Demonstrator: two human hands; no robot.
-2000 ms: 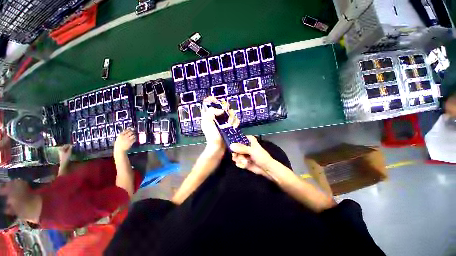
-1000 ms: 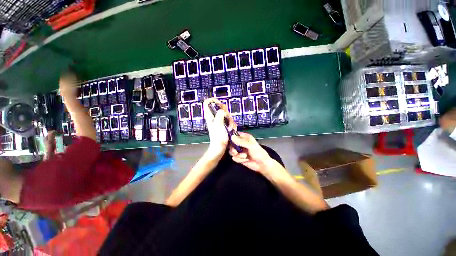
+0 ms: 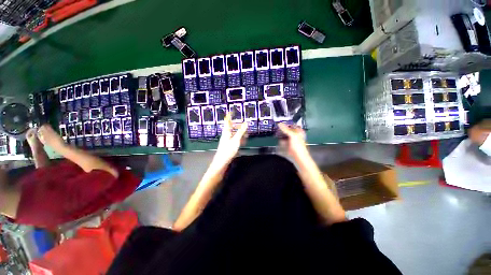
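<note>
Keypad phones with pale-rimmed screens (image 3: 232,63) lie in tight rows on the green bench in front of me. My left hand (image 3: 234,134) is over the near edge of the lower row, fingers apart, with nothing visible in it. My right hand (image 3: 291,134) is at the right end of that row, its fingers at the lower end of a blurred, slightly tilted handset (image 3: 279,109). The blur hides whether this handset touches the bench.
Loose handsets (image 3: 311,32) lie on the green belt behind a pale rail. A clustered group of phones (image 3: 167,92) lies left of my rows. A tray stack (image 3: 425,107) stands at right, above an open cardboard box (image 3: 366,185). A person in red (image 3: 70,190) works at left.
My hands have parted. The left has let go of the handset; the right has moved right and forward with it to the row's end. The neighbour's raised arm has come down.
</note>
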